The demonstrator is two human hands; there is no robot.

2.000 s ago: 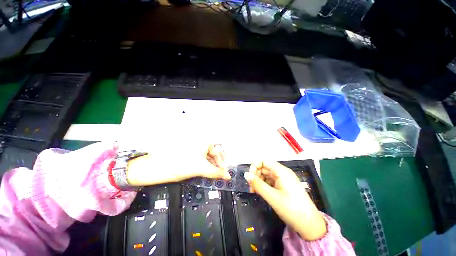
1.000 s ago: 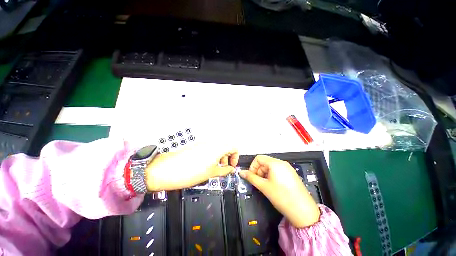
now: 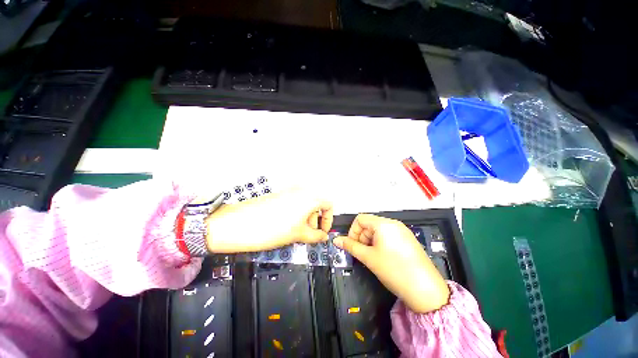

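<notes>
My left hand (image 3: 308, 225) and my right hand (image 3: 374, 241) meet over the top of the near black phone tray (image 3: 241, 301). Both pinch at a clear strip with dark rings (image 3: 315, 255), their fingertips almost touching at its upper edge. The strip lies across the camera ends of the phones. Open black phone bodies (image 3: 283, 301) with silver and orange marks sit in the tray slots. Whether a small piece is between the fingertips is too small to tell.
Behind are a white sheet (image 3: 315, 154) with loose dark rings (image 3: 250, 187), a red stick (image 3: 420, 178), a blue bin (image 3: 448, 143), clear plastic (image 3: 566, 154) and a long black tray (image 3: 336, 80). Another ring strip (image 3: 532, 294) lies right; phone trays (image 3: 42, 133) stand left.
The ring strip, held raised between both hands at first, now lies lower over the phones. The hands have drawn closer together. The view has tilted down and the loose rings have come into sight.
</notes>
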